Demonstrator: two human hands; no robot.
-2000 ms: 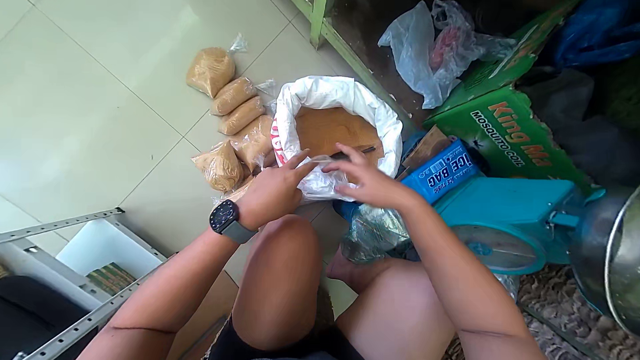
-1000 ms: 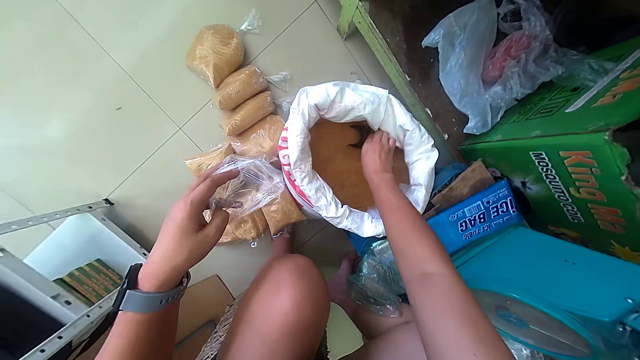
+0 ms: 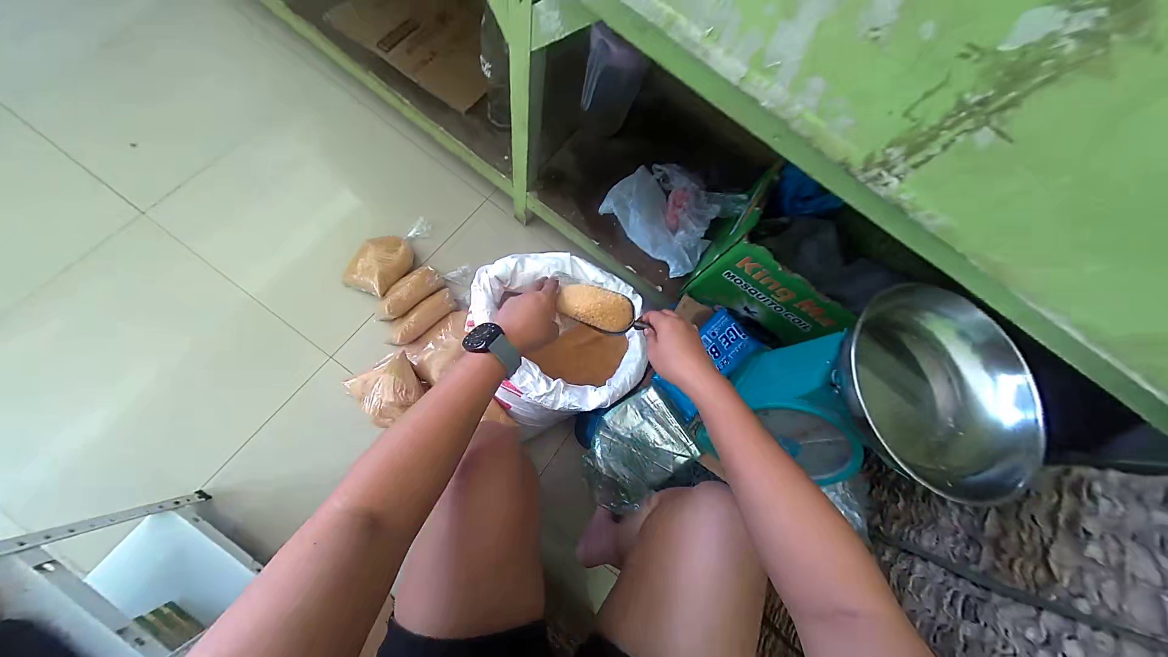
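A white woven sack (image 3: 602,394) with a rolled rim stands between my knees and the green shelf, holding brown granules (image 3: 579,358) that look like sugar. My right hand (image 3: 673,345) grips the dark handle of a scoop (image 3: 595,307), which is heaped with the granules above the sack's mouth. Inside the sack's left side is my left hand (image 3: 531,318), near the scoop's far end; its fingers are partly hidden, and whether it holds the clear bag cannot be told. Several filled clear plastic bags (image 3: 412,292) lie on the tiles left of the sack.
At right stands a teal weighing scale (image 3: 785,383) with a round metal pan (image 3: 944,392). Behind it are a blue ice bag box (image 3: 725,342) and a green mosquito coil carton (image 3: 766,292). The green wooden shelf (image 3: 522,119) borders the far side. A metal rack (image 3: 109,520) is at lower left.
My right hand has come from inside the sack to its right rim, with the loaded scoop now showing. My left hand has moved from the filled bags into the sack's mouth. The view has shifted.
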